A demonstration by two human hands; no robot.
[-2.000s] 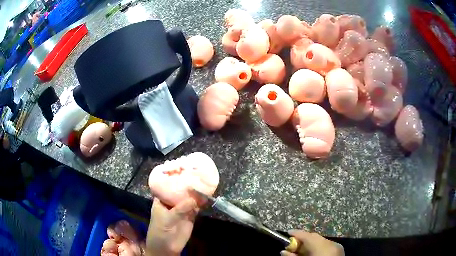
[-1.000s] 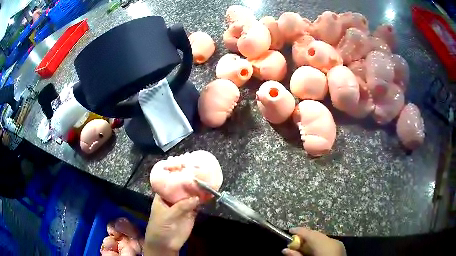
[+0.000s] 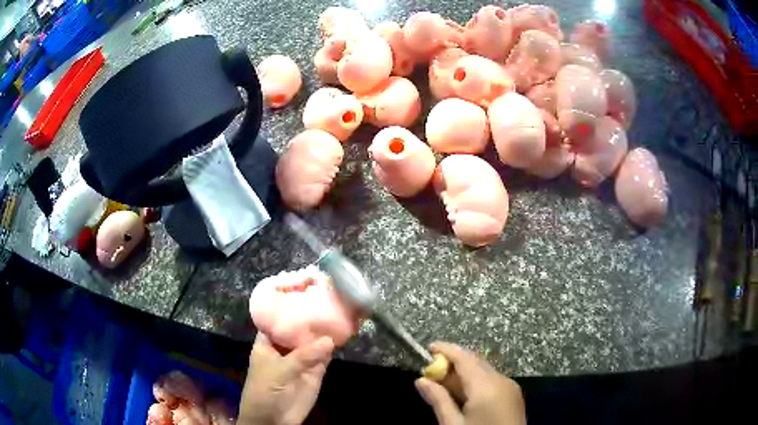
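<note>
My left hand (image 3: 287,378) holds a pink doll head (image 3: 299,311) from below at the table's near edge, with its lumpy side and a reddish opening facing up. My right hand (image 3: 474,386) grips the short yellowish handle of a long metal hand tool (image 3: 366,292). The shaft is partly blurred and crosses over the right side of the head. Its tip points up and left, beyond the head, above the tabletop. Whether the shaft touches the head I cannot tell.
A pile of pink heads (image 3: 457,129) lies on the speckled table (image 3: 532,307). A black drum-shaped device (image 3: 158,116) with a pale cloth (image 3: 223,195) stands left. A marked head (image 3: 120,238) lies beside it. Red trays (image 3: 65,98) are at both sides. More heads (image 3: 184,403) are low left.
The tool's tip has moved off the held head to beyond it. My right hand has moved left and up. The table and pile have shifted left in view.
</note>
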